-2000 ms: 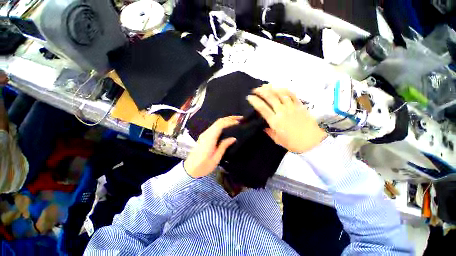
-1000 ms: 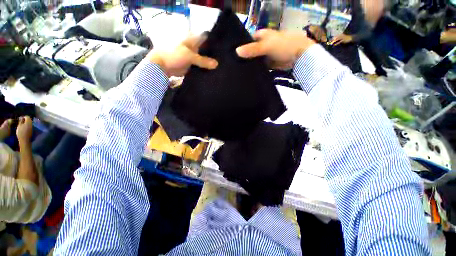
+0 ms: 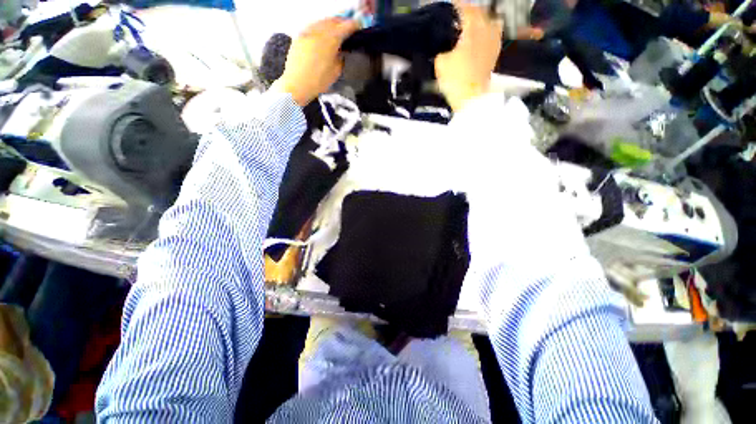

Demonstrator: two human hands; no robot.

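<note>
My left hand (image 3: 319,60) and my right hand (image 3: 471,56) are raised at the top, arms stretched forward. Between them they hold a black cloth bundle (image 3: 402,31), which looks rolled or folded, one hand at each end. A stack of black cut pieces (image 3: 398,257) lies flat at the table's front edge, with nothing touching it from above. More black cloth (image 3: 300,186) lies on the table left of the stack, partly behind my left sleeve.
A grey rounded machine end (image 3: 128,141) stands at left. White scraps (image 3: 336,116) lie at the table's back. A white machine part (image 3: 663,215) and clear plastic (image 3: 613,124) are at right. Part of another person (image 3: 23,356) shows at lower left.
My hands have moved further forward and up with the black cloth, which hung as a wide sheet and is now a narrow bundle. The stack in front has stayed on the table.
</note>
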